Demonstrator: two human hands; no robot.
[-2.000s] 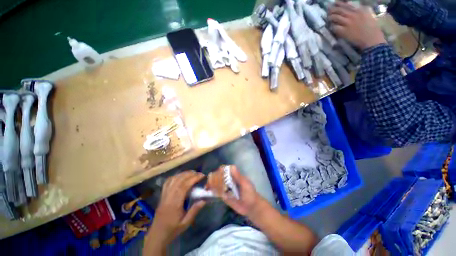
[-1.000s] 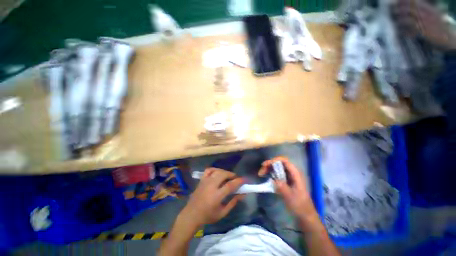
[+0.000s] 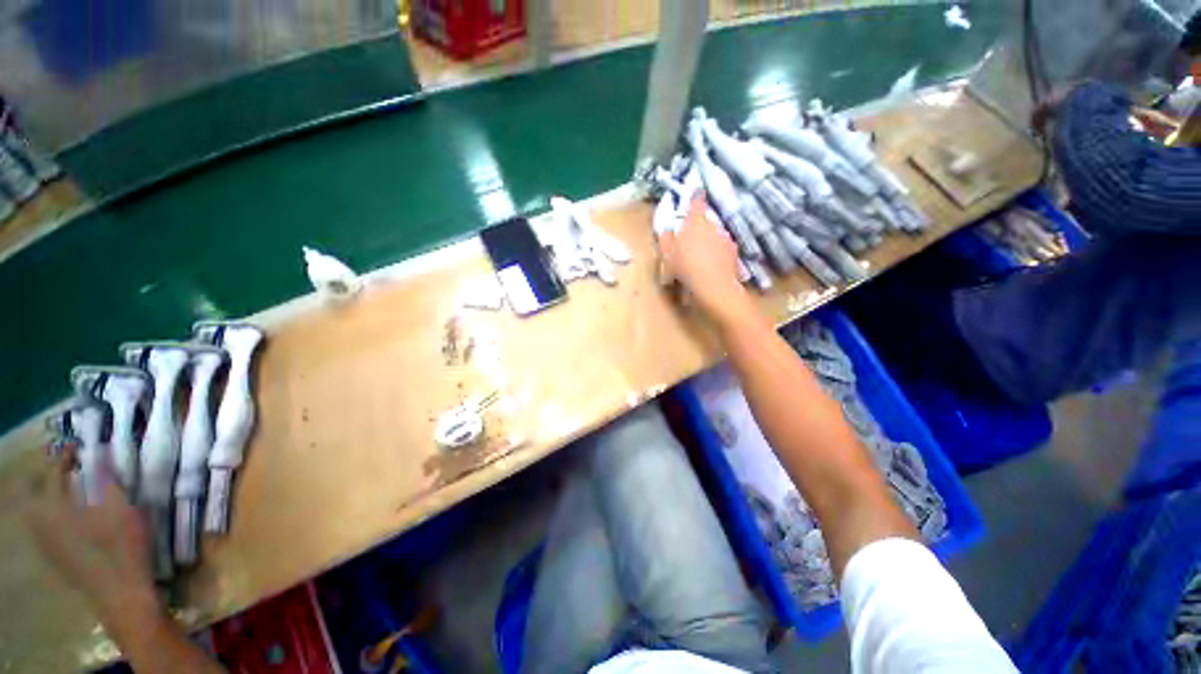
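Observation:
Pale grey-white handle bodies lie side by side in a row at the left of the bench. My left hand is blurred at the near end of this row, over the leftmost ones; its grip is unclear. More handle bodies lie heaped at the right. My right hand reaches across to the left edge of this heap, its fingers closed around one handle body, which they partly hide. Thin white loops lie near the front bench edge, beside straw-coloured sticks.
A phone, white gloves and a small white bottle lie along the green belt. A blue bin with small grey pieces stands right of my knees, under my right arm. A person in dark checked sleeves is at the right.
My hands held a pale handle piece together over my lap; now they are spread apart, left to the row, right to the heap. The other person's hand is off the heap. The view has shifted.

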